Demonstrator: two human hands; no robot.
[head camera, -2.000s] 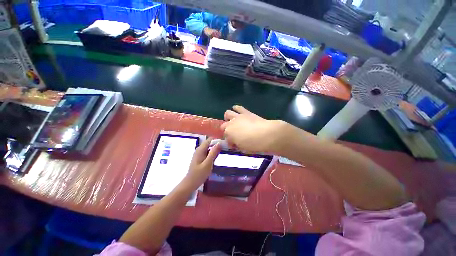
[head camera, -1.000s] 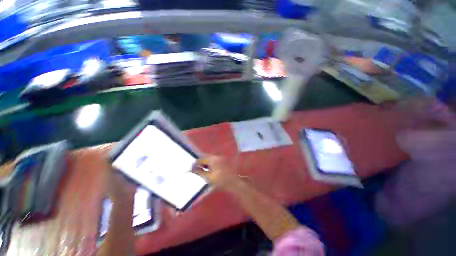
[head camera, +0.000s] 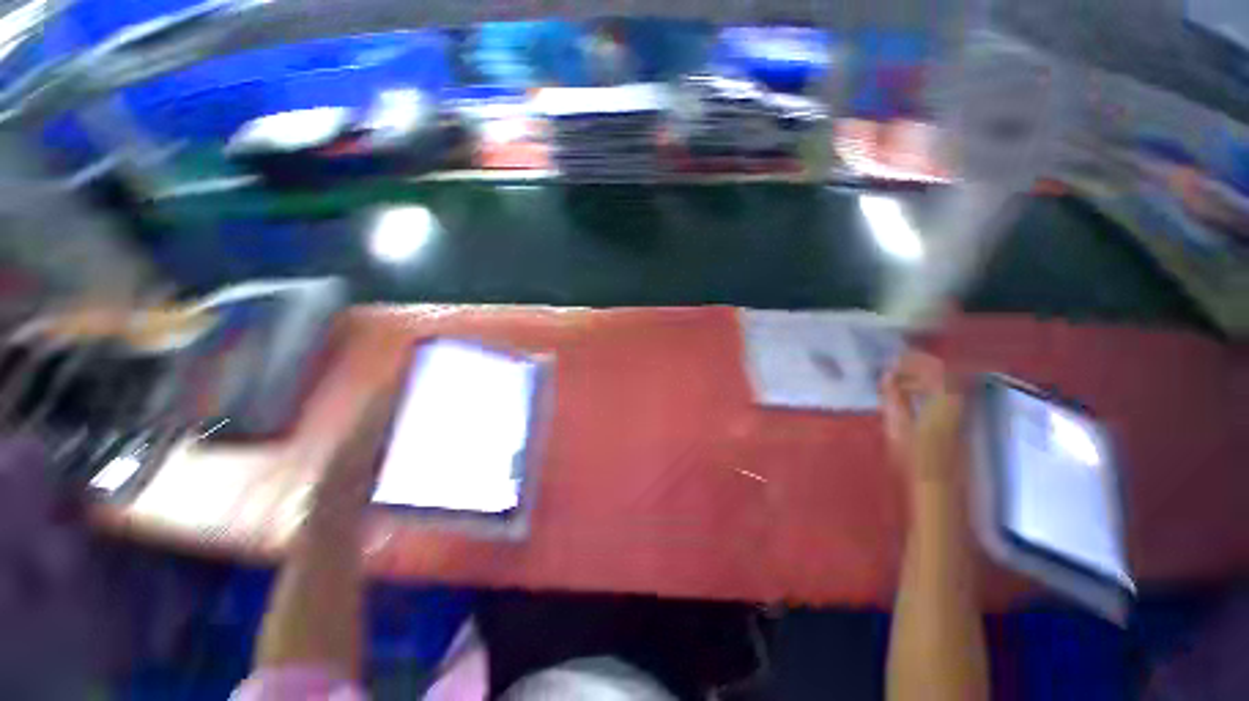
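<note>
A tablet with a lit white screen (head camera: 459, 431) lies on the red-orange bench left of centre, on a whitish sleeve that shows at its right edge. My left hand (head camera: 359, 436) is at its left edge, badly blurred; whether it grips the tablet cannot be told. My right hand (head camera: 915, 390) is over the bench at the right edge of a white paper sheet (head camera: 805, 359), fingers blurred, and whether it holds anything cannot be told. A second lit tablet (head camera: 1057, 479) lies in its sleeve to the right of my right forearm.
Stacked tablets (head camera: 263, 359) stand at the left. The dark green belt (head camera: 616, 253) runs behind the bench. A blurred white fan (head camera: 997, 123) stands at the right. Across the belt are grey-white piles (head camera: 603, 134) and blue bins (head camera: 301, 82). A thin white cord piece (head camera: 749, 475) shows on the bench.
The view has turned left. The tilted lit tablet now lies flat on the bench left of centre. My right hand has left it and moved right, to the paper sheet.
</note>
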